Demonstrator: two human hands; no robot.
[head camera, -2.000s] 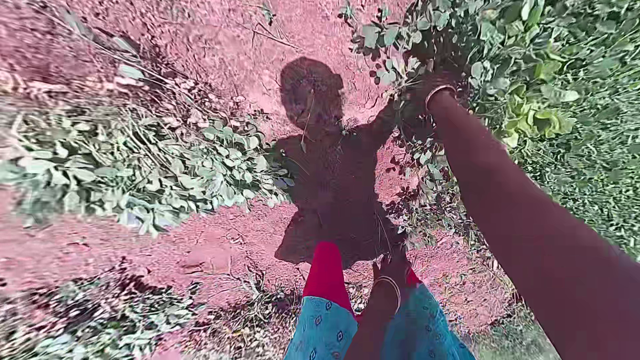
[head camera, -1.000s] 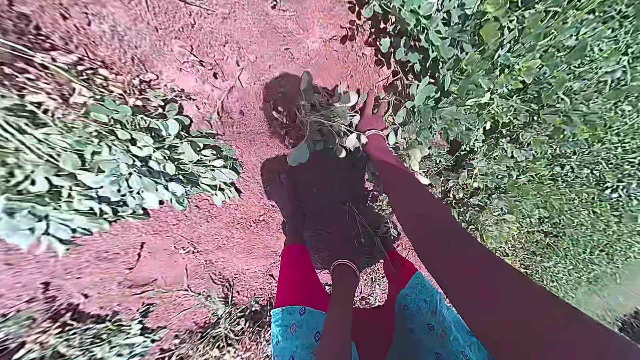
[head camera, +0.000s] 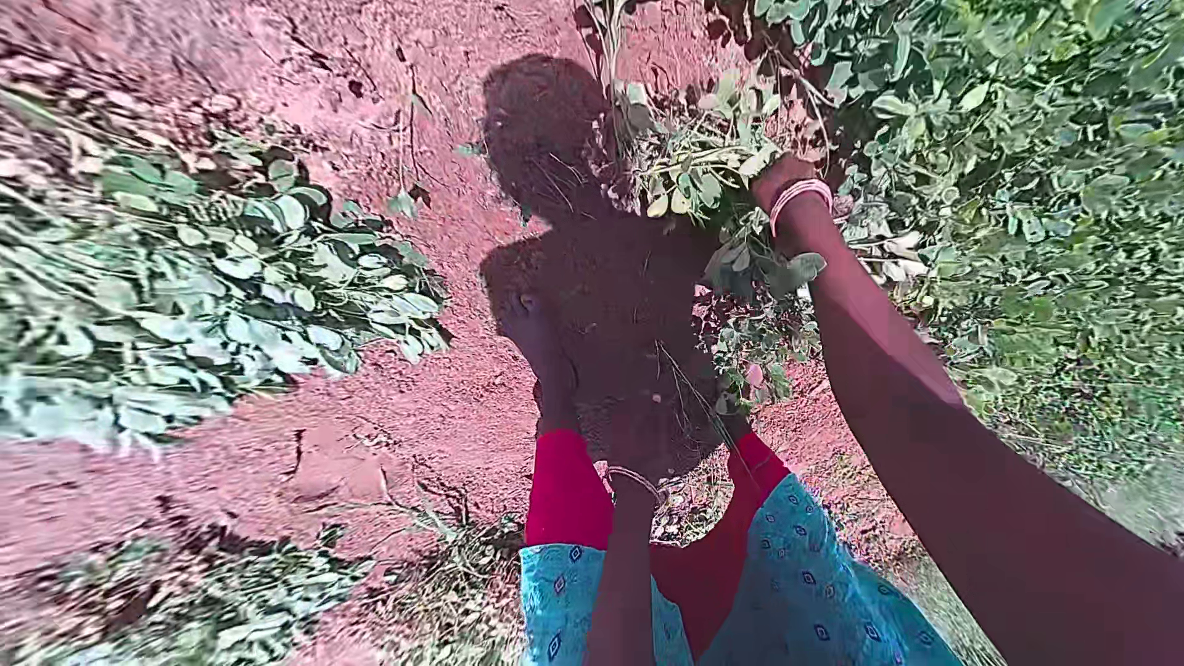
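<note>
My right hand (head camera: 784, 180), with light bangles at its wrist, is closed around leafy green plant stems (head camera: 708, 171) at the upper right, beside the standing plants. Leaves hide most of its fingers. Low in the middle, my left hand (head camera: 638, 435) hangs in deep shadow between my legs, a bangle on its wrist. Its fingers are too dark to make out. Thin stems (head camera: 689, 384) show close beside it.
Dense green plants (head camera: 1045, 185) stand along the right. A heap of leafy cut or pulled plants (head camera: 231, 287) lies on the reddish soil (head camera: 416, 398) at the left, more greenery (head camera: 222, 592) at lower left. My bare foot (head camera: 527, 324) stands in my shadow.
My right hand was over the soil near the middle with a leafy bunch one second ago; now it is among leaves nearer the right-hand plants. My left hand stays low between my legs.
</note>
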